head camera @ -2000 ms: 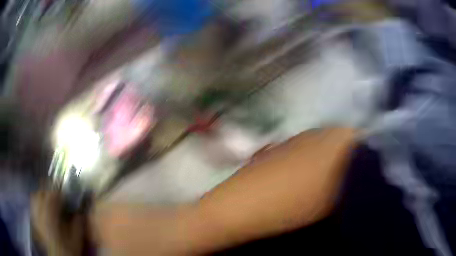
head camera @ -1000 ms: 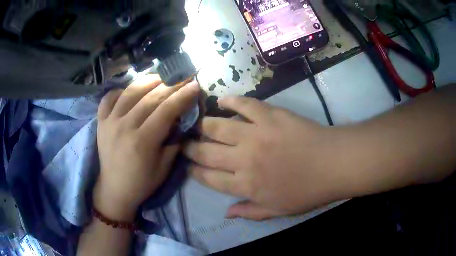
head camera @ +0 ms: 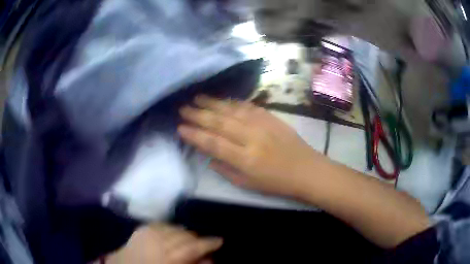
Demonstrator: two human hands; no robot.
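Observation:
The frame is blurred. A dark panel [head camera: 221,86] and pale grey-blue cloth [head camera: 139,77] spread from the machine area across the upper left. My right hand [head camera: 247,142] lies with its fingertips on the dark cloth's edge, fingers extended; whether it grips the cloth cannot be told. A white piece [head camera: 154,178] lies on the dark cloth at the lower left. My left hand [head camera: 165,245] is at the bottom edge just below the white piece, partly cut off and blurred; its hold cannot be told.
A lit smartphone [head camera: 334,77] stands on the machine bed [head camera: 283,77], its cable running down. Red-handled snips [head camera: 382,154] and green handles [head camera: 404,149] lie right of it on the white table [head camera: 304,129]. The blurred machine head [head camera: 309,15] is at the top.
The view has swung left, showing more cloth and the white piece. My left hand has left the needle area and moved down to the bottom edge. My right hand stays stretched over the cloth's edge.

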